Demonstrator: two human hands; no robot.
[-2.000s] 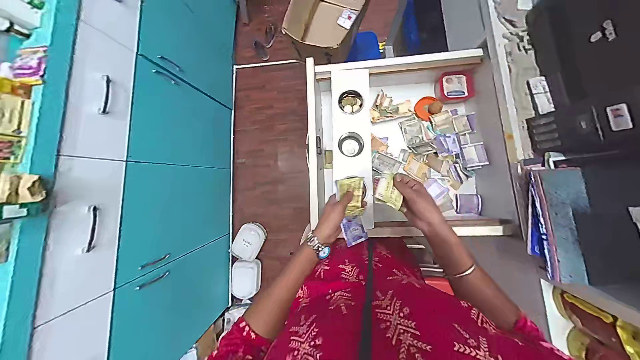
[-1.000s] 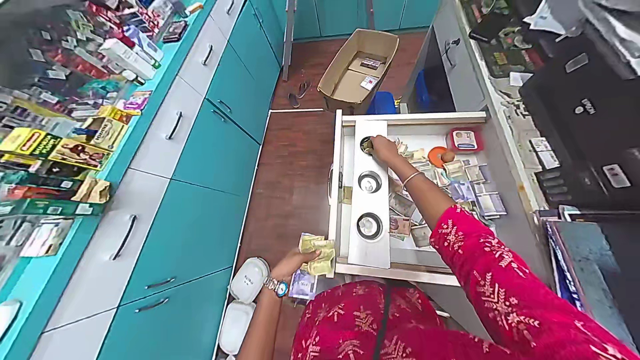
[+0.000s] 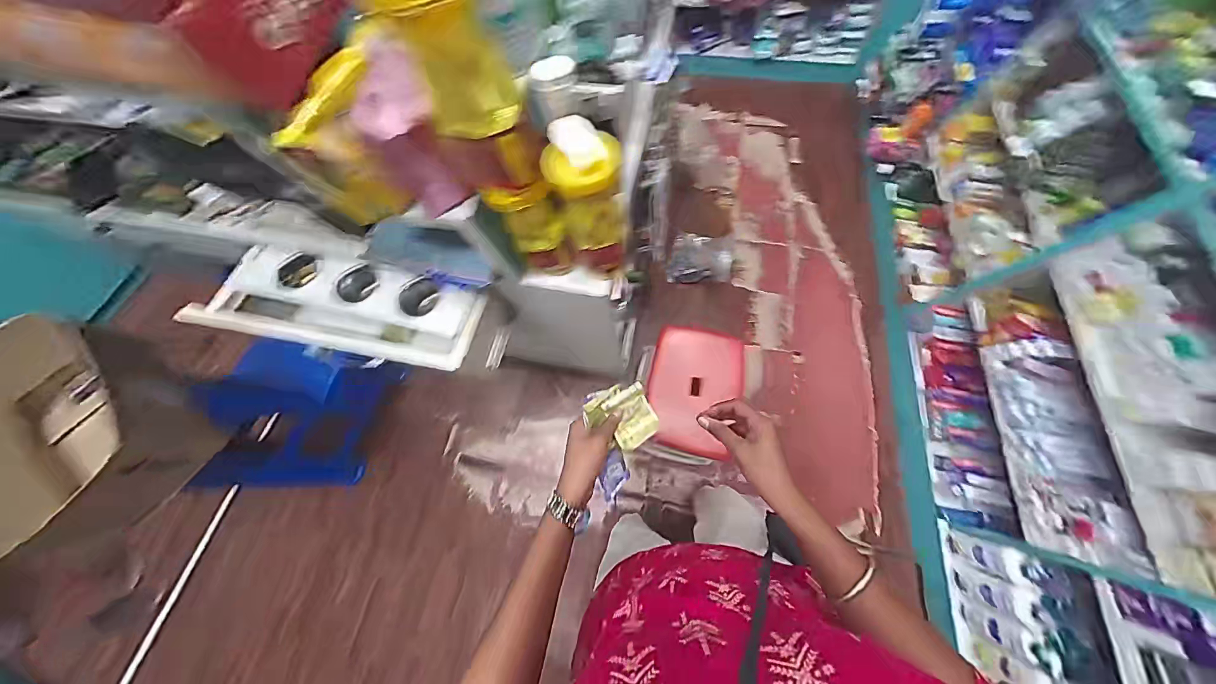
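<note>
Yellow-green banknotes point(image 3: 627, 416) are pinched in my left hand point(image 3: 591, 451), with a purple-blue note point(image 3: 613, 475) hanging just below them. My right hand point(image 3: 746, 437) is bent at the fingers over the near edge of a red plastic stool point(image 3: 698, 380); thumb and forefinger come close together, and whether a small thing lies between them cannot be told. To the left, the open drawer point(image 3: 418, 350) shows its white panel with three round coin cups point(image 3: 357, 283); its rear part is hidden by the counter and packets.
Yellow-lidded jars point(image 3: 581, 166) and yellow packets point(image 3: 456, 66) stand on the counter at upper left. A cardboard box point(image 3: 38, 418) and a blue plastic stand point(image 3: 313, 418) are at the left. Stocked shelves point(image 3: 1035, 380) run along the right. The floor has worn, reddish patches point(image 3: 826, 361).
The view has swung far round, away from the drawer. My right hand has left the coin cup at the drawer's far end. The notes are still in my left hand.
</note>
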